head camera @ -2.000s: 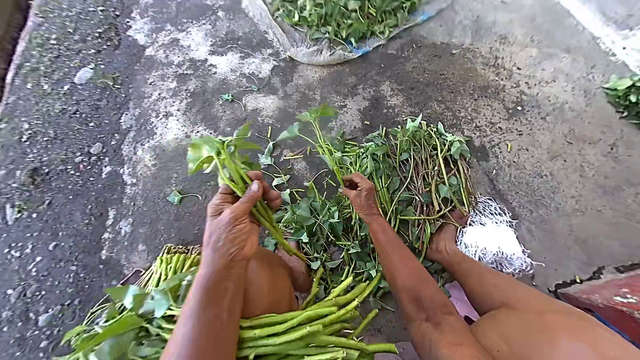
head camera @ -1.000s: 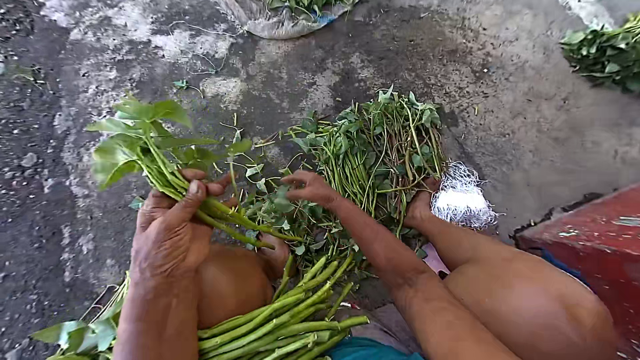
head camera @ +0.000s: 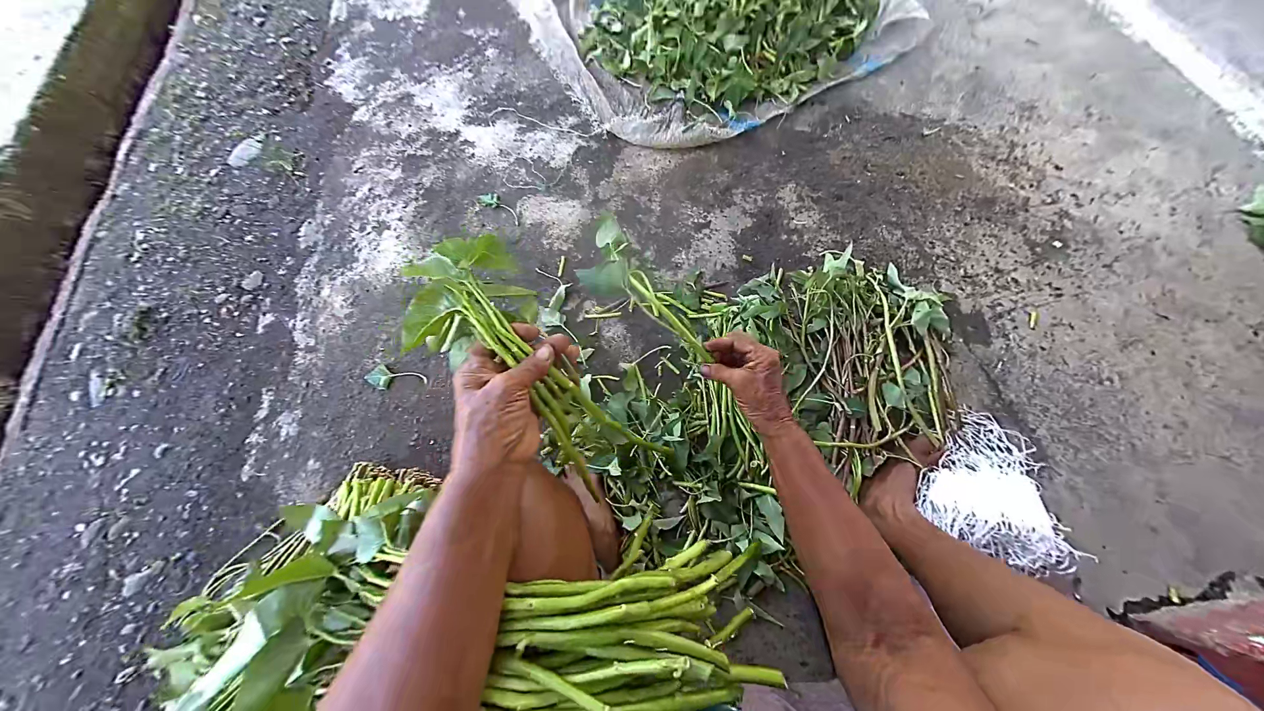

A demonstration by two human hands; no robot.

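My left hand (head camera: 509,395) is closed around a small bunch of leafy green stems (head camera: 484,316), leaves pointing up and away. To its right, my right hand (head camera: 746,373) pinches a few more leafy stems (head camera: 664,314) between thumb and fingers. Beneath and beyond my right hand lies a pile of leafy vines (head camera: 839,346) on the ground. Thick green stems (head camera: 622,632) are stacked across my lap, below both hands. Large leaves (head camera: 267,622) spread at the lower left, by a tied bundle of stems (head camera: 370,494).
A pale woven sack (head camera: 671,128) under a heap of greens (head camera: 731,44) lies at the top. White string (head camera: 992,494) is bunched by my right foot (head camera: 894,484). Gravel (head camera: 188,395) covers the left side; a red object (head camera: 1210,627) stands at the lower right.
One second ago my right hand was over the pile with no clear stems in it; now it holds a few. My left hand still holds its bunch. The view has shifted.
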